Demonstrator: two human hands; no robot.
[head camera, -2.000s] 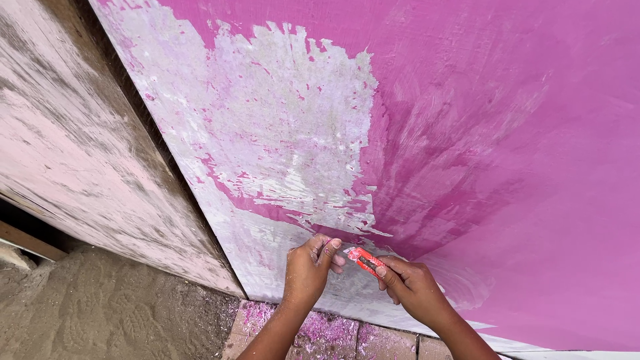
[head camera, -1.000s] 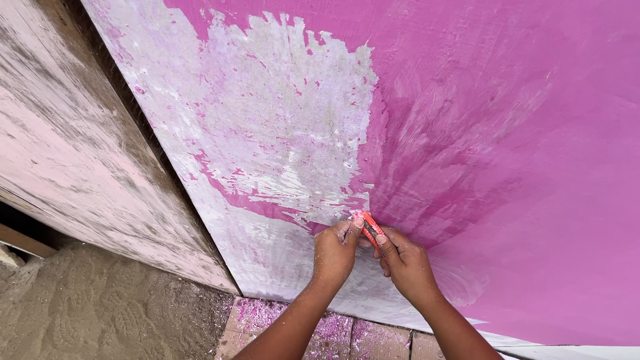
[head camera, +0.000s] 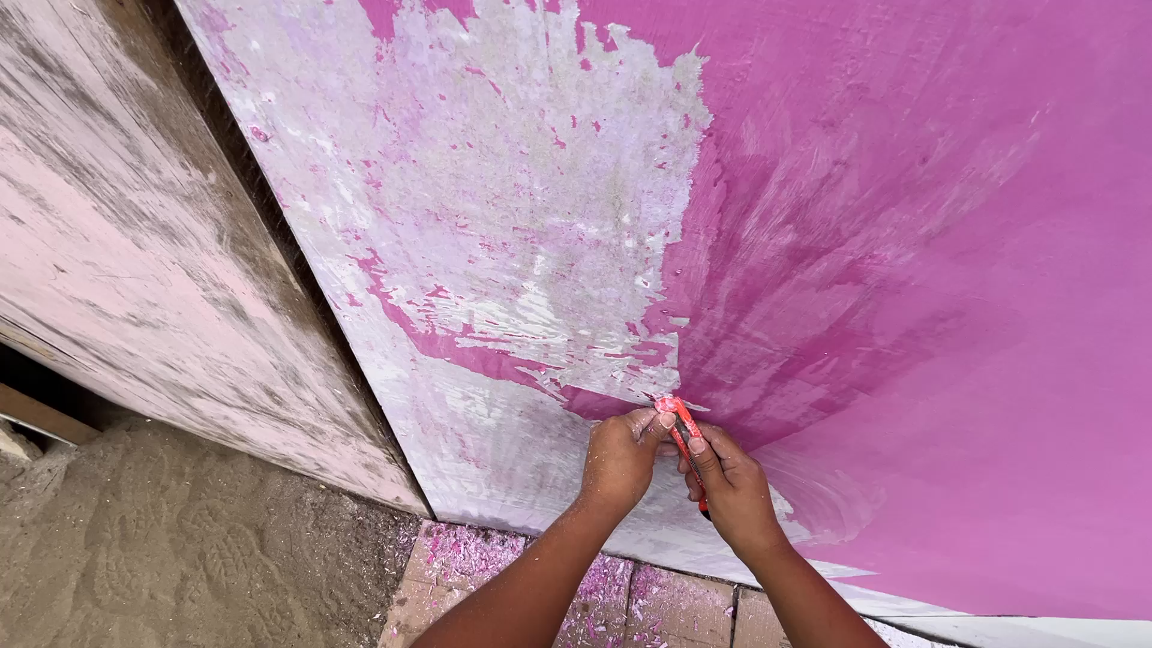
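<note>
My right hand (head camera: 733, 486) grips a red and black utility knife (head camera: 688, 441), its front end up against the painted wall (head camera: 945, 360). Beside it, my left hand (head camera: 623, 454) has its thumb and fingertips pressed on the knife's front end. Paint dust coats the fingertips of both hands. The knife meets the wall at the lower edge of a scraped pale patch (head camera: 540, 198), where a strip of magenta paint (head camera: 598, 402) borders it. The blade's tip is too small to make out clearly.
A weathered pale pink wooden panel (head camera: 162, 261) stands at the left, with a dark gap beside the wall. Below lie sandy ground (head camera: 198, 540) and floor tiles (head camera: 679, 601) strewn with pink paint flakes. A wooden piece (head camera: 45, 414) shows at the far left.
Two seconds ago the knife was held tilted, with my left fingers near its tip. Both hands then moved up to the patch's lower edge, and my left fingers came onto the knife's front end.
</note>
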